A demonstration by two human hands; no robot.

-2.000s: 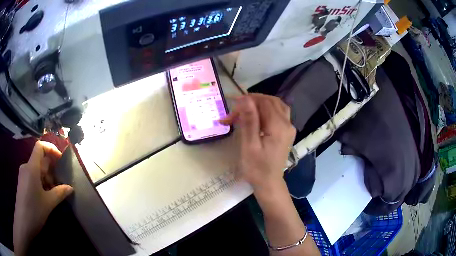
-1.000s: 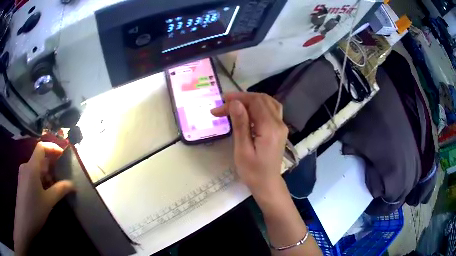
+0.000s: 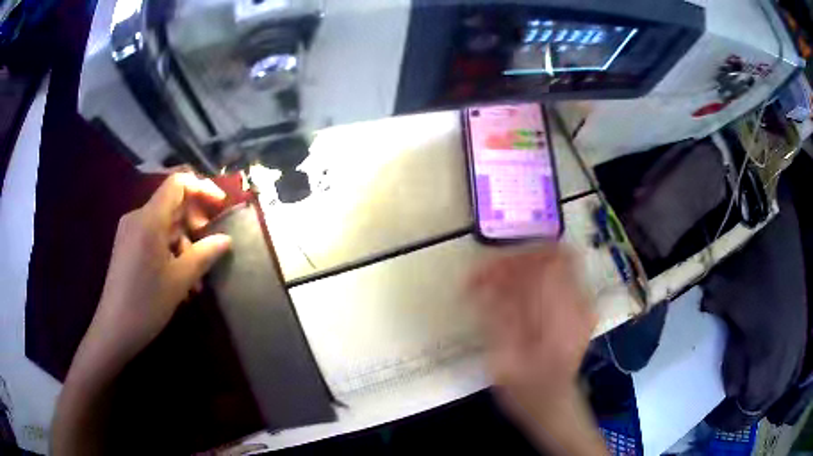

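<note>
My left hand (image 3: 156, 258) is at the left near the needle area, thumb and fingers closed on the upper end of a grey strip (image 3: 267, 329) with a maroon edge. The strip lies over a large dark maroon panel (image 3: 85, 223). A bit of red cloth (image 3: 234, 189) shows in the bright light by the presser foot, whose parts are blurred by glare. My right hand (image 3: 535, 312) is motion-blurred over the table below the phone; its finger posture is unclear. The smartphone (image 3: 514, 178) lies flat with a lit pink-purple keypad screen.
The white machine head (image 3: 357, 62) with a dark control panel (image 3: 463, 53) spans the top. A slim blue-yellow tool (image 3: 617, 249) lies right of the phone. Dark grey cloth (image 3: 762, 294) hangs at the far right, by a white sheet (image 3: 682, 383) and blue basket (image 3: 735, 438).
The view has shifted left, so things sit further right. My right hand has moved off the phone screen towards the table's front edge. My left hand keeps its place on the strip.
</note>
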